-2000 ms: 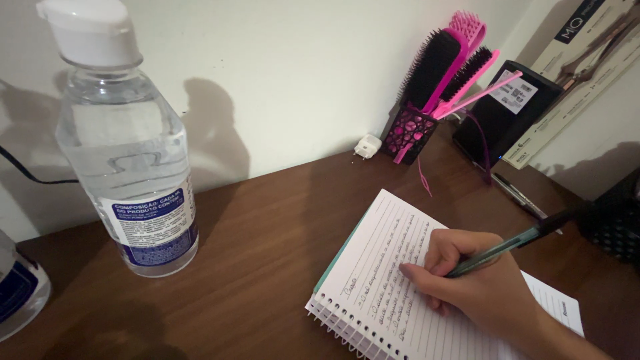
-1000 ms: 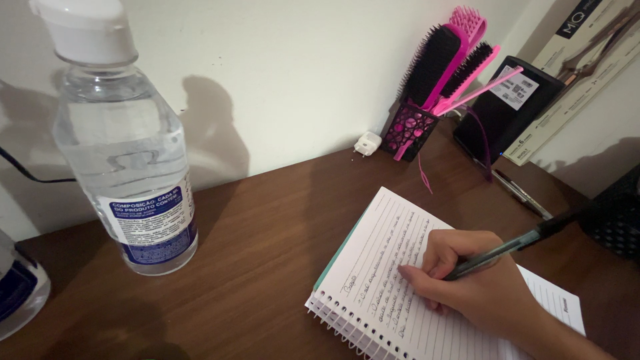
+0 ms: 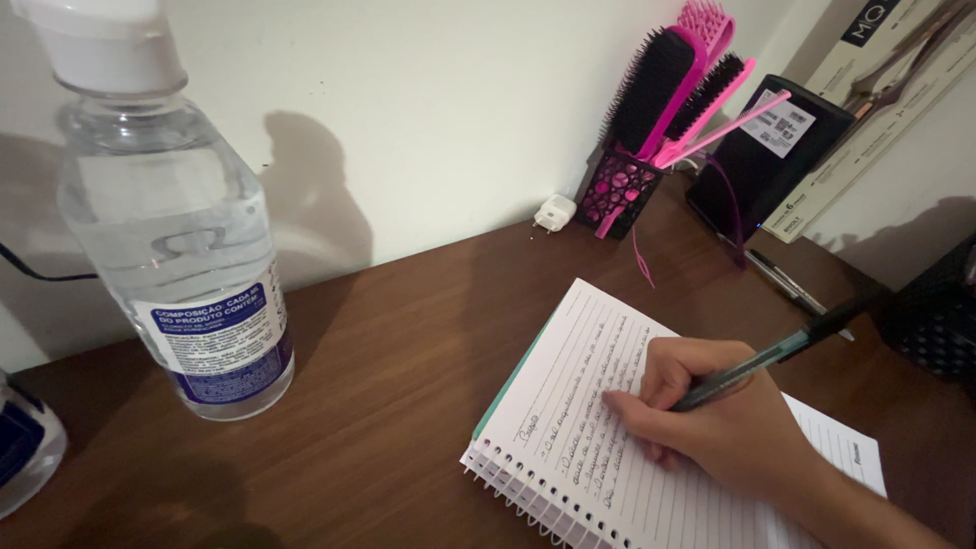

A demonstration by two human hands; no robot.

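My right hand [image 3: 709, 423] grips a ballpoint pen [image 3: 751, 357] with a clear barrel and a dark cap on its far end. The hand rests on the ruled page of a spiral notebook [image 3: 564, 366], which lies slanted on the brown wooden desk. Several lines of handwriting cover the upper part of the page. The pen's tip is hidden behind my fingers. My left hand is outside the view.
A clear plastic bottle [image 3: 179, 229] stands at left, part of another [image 3: 23, 450] beside it. By the wall are a white plug adapter [image 3: 554, 213], a black holder [image 3: 619, 191] of pink brushes and a black device [image 3: 762, 168]. More pens [image 3: 797, 290] lie at right, near a dark mesh object [image 3: 934, 320].
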